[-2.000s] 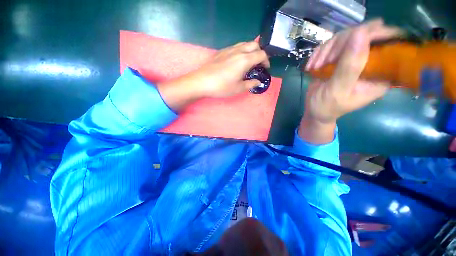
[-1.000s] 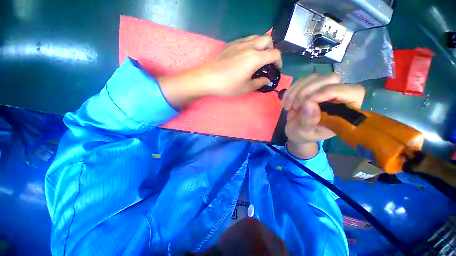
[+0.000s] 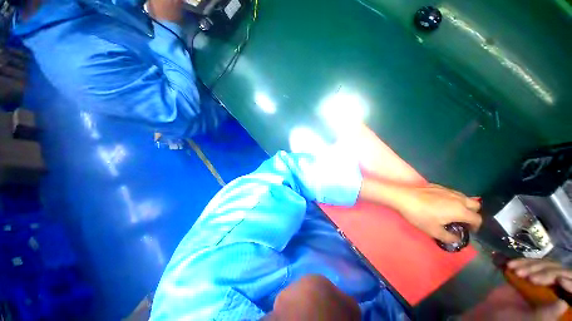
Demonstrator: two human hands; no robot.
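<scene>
My left hand point(image 3: 439, 213) holds a glossy black round part point(image 3: 456, 237) at the right end of the salmon-red work mat point(image 3: 401, 254). My right hand point(image 3: 540, 282) is at the lower right, partly cut off by the picture's edge, and grips the orange electric screwdriver point(image 3: 530, 289). The driver's nose points up-left, near the front of the screw feeder point(image 3: 527, 229), apart from the black part. The driver's rear is out of view.
Another person's blue sleeve point(image 3: 119, 75) is at the upper left, beside a black device point(image 3: 222, 15) with wires. A second round black part point(image 3: 428, 19) lies far back on the green bench point(image 3: 389, 69). A dark object point(image 3: 545, 166) stands behind the feeder.
The view has swung left, bringing the neighbour and the far black part into sight. The screwdriver has moved away from the held part to near the feeder. My left hand still holds the part.
</scene>
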